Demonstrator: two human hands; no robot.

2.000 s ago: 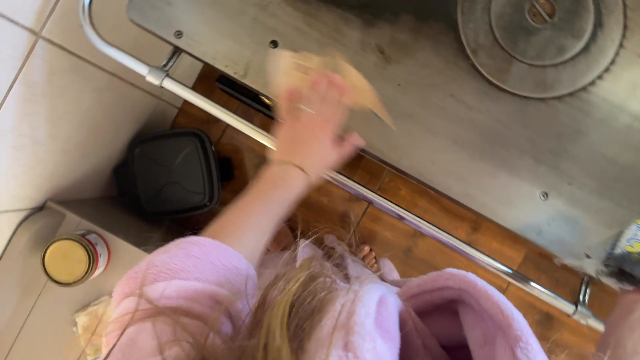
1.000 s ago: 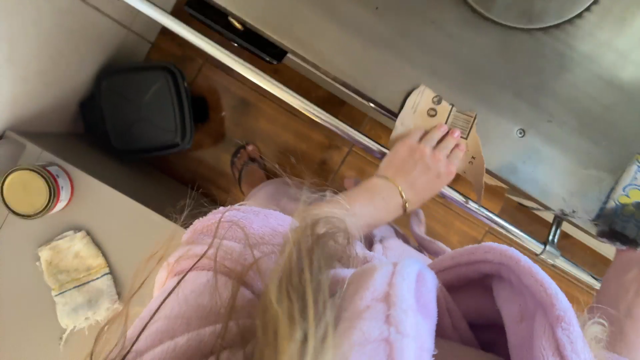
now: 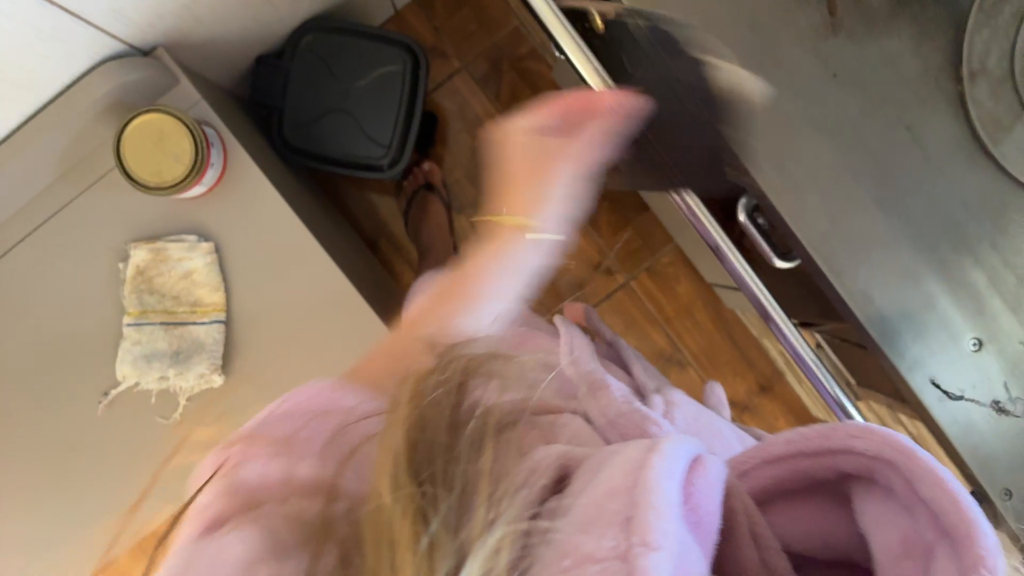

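My left hand (image 3: 564,124), blurred by motion, reaches over the chrome rail (image 3: 724,232) along the front of a stove with a metal top (image 3: 872,160). A thin gold-coloured bracelet is on its wrist. Just beyond the fingers is a dark, blurred shape (image 3: 672,104), with a pale blurred streak at its far side; I cannot tell what either is. Whether the fingers hold anything is unclear. No printed cardboard can be made out. My right hand is out of view.
A black lidded bin (image 3: 352,96) stands on the brown tiled floor. On the grey-beige surface at left are a tin with a gold-coloured lid (image 3: 158,150) and a folded, stained cloth (image 3: 172,312). A metal handle (image 3: 766,232) is on the stove's dark front; a round plate (image 3: 1000,88) lies at right.
My left hand was on a piece of printed cardboard at the stove top's edge a second ago; it has since moved left along the rail. The view has shifted toward the left-hand surface.
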